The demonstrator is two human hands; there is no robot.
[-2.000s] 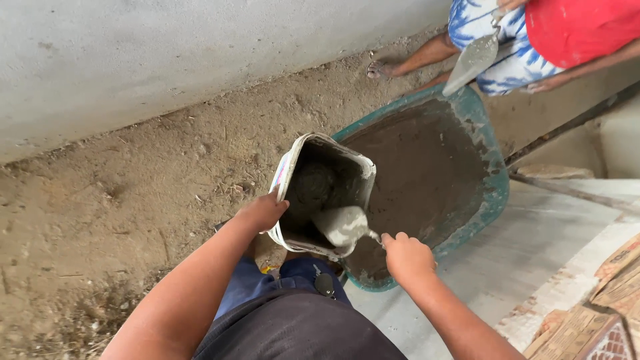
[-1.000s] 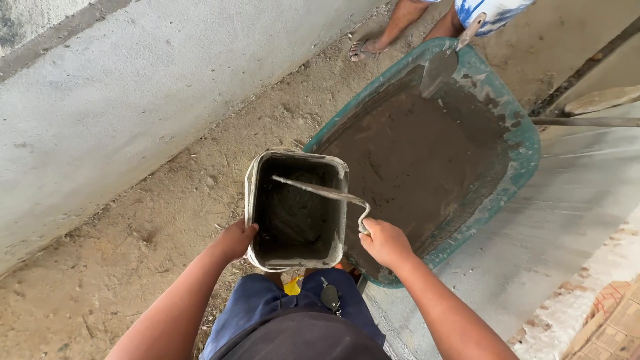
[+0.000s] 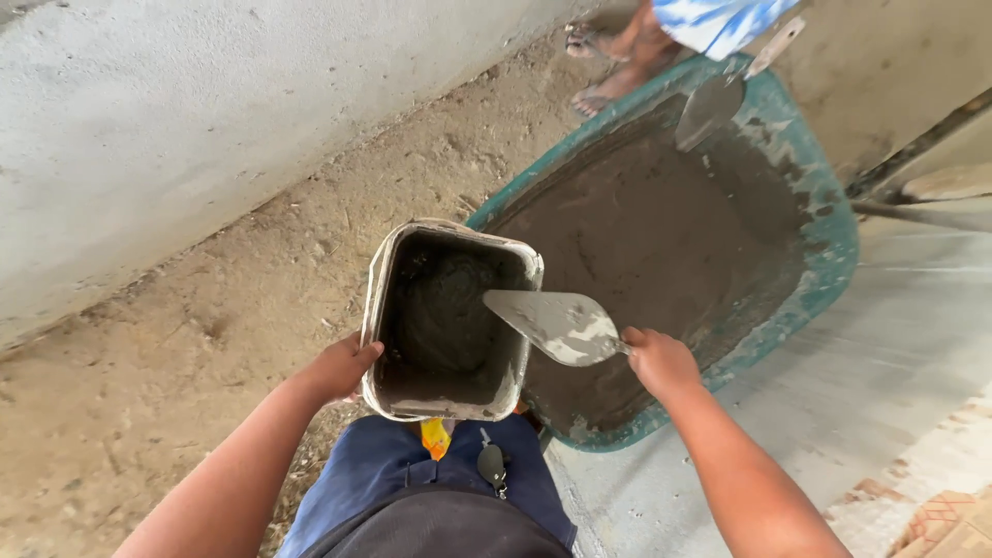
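My left hand [image 3: 345, 370] grips the left rim of a square plastic bucket [image 3: 532, 267], its thumb over the edge. Grey wet mortar [image 3: 449, 310] lies in the bucket's dark inside. In my right hand [image 3: 661, 360] is the handle of a pointing trowel [image 3: 570, 325]; its flat blade, smeared with mortar, points left, the tip over the bucket's opening. Beneath and to the right of the trowel stands a green wheelbarrow tray [image 3: 833, 232] of brown-grey mortar. A second trowel [image 3: 709, 108] rests at the tray's far end, its handle across the rim.
Another person's feet [image 3: 597, 70] in sandals are beside the tray's far left edge. A pale plastered wall [image 3: 194, 101] runs along the left, with bare dirt ground [image 3: 256, 287] below it. A wooden pole [image 3: 922, 215] lies at the right, and broken brickwork [image 3: 942, 515] is at the lower right.
The trowel in my right hand has come out of the bucket, was edge-on above it, and now lies flat at its right rim. The other person's trowel has come to rest on the tray.
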